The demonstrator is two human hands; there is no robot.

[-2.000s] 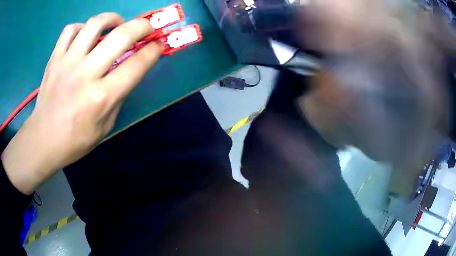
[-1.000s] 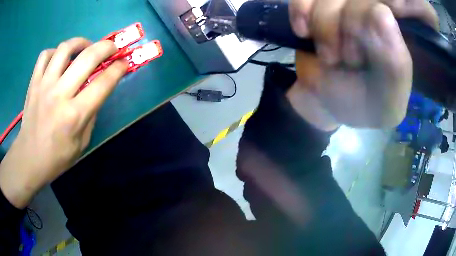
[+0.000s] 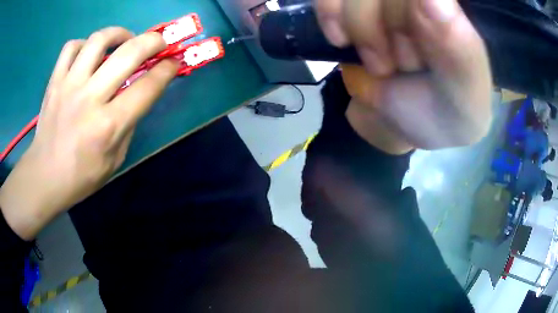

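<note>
Two red clamp housings with pale inner faces lie side by side on the green mat. My left hand holds them down, fingers over their left parts. A red cable runs from under this hand to the left edge. My right hand grips the black electric screwdriver, whose nose points left. Its thin bit ends just right of the nearer housing, apart from it as far as I can tell. Whether a screw sits on the tip is too small to tell.
The grey-white screw feeder stands behind the screwdriver nose, partly hidden. A black cord with an inline block lies below the table edge. My dark-clothed legs fill the lower middle. Yellow-black tape crosses the floor. Blue shapes and shelving show at the right.
The right hand with the screwdriver has moved from the feeder's front leftward, bringing the bit close to the red housings. The left hand keeps its hold. The view has shifted.
</note>
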